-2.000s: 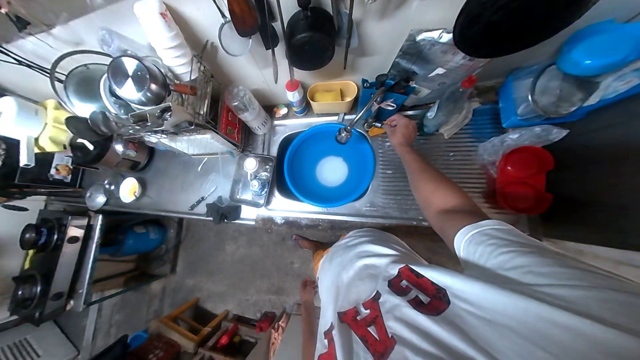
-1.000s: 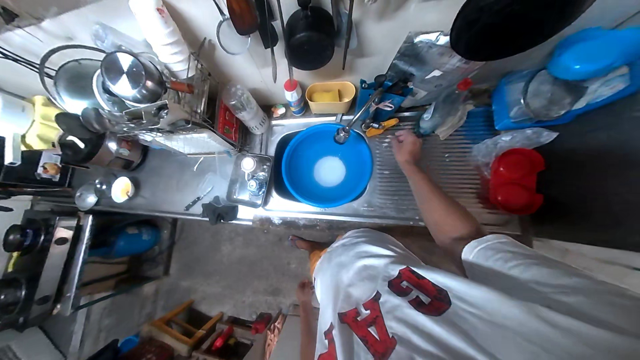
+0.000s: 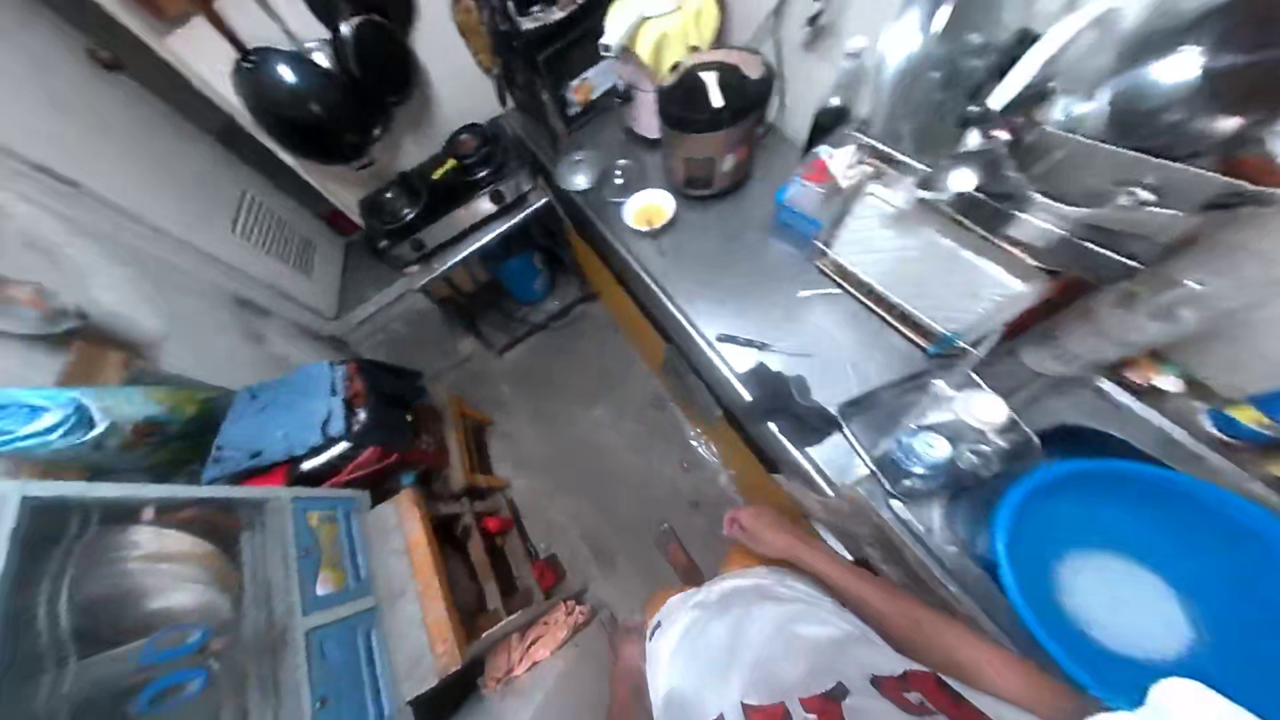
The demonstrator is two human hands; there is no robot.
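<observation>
My right hand (image 3: 762,530) is low beside the counter's front edge, its fingers loosely bent; nothing plainly shows in it. Blurred at my left side is my left hand (image 3: 628,640), its fingers unclear. A blue plastic basin (image 3: 1215,560) with a whitish patch inside rests at the sink, at lower right. Beside it, a metal tray (image 3: 860,430) holds glass or clear containers. Farther along the steel counter lie a dark cloth (image 3: 790,400), a knife (image 3: 745,342) and a white bowl with yellow contents (image 3: 649,210), near a rice cooker (image 3: 708,120).
A gas stove (image 3: 440,190) stands at the far end, with black pans (image 3: 310,105) hung above. A dish rack (image 3: 930,260) is on the counter. Left of me are a wooden shelf or stool (image 3: 430,580) and a blue-grey cabinet (image 3: 335,590). My foot (image 3: 680,555) is on the floor (image 3: 570,430).
The view has swung toward the stove side. My right hand, earlier over the drainboard beside the basin, is now down by the counter's front edge.
</observation>
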